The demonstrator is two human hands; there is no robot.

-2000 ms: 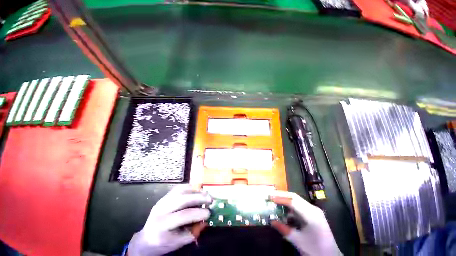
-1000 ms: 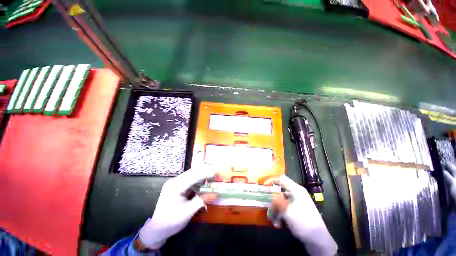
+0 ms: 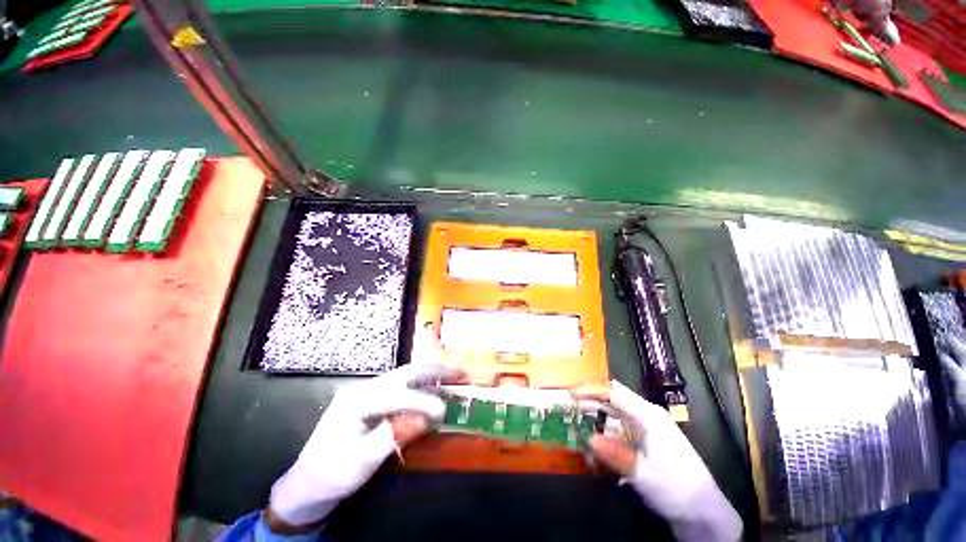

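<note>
A green circuit board (image 3: 514, 420) with small light parts is held level between my two hands, above the near end of the orange fixture (image 3: 519, 374). My left hand (image 3: 365, 434), in a white glove with bare fingertips, grips its left end. My right hand (image 3: 657, 450), gloved the same way, grips its right end. A white strip shows along the board's far edge. The far and middle fixture pockets hold white plates (image 3: 513, 267). The near pocket is hidden by the board and hands.
A black tray of screws (image 3: 339, 291) lies left of the fixture, a black electric screwdriver (image 3: 648, 323) right. Farther right is a stack of silver plates (image 3: 847, 423). White-topped assemblies (image 3: 117, 201) lie on a red board (image 3: 117, 349). A metal post (image 3: 228, 106) stands behind. Another person's hand shows upper right.
The board was low over the fixture's near edge, then turned edge-up nearer the middle. Now its green face shows again, slightly tilted. Both hands keep hold of it.
</note>
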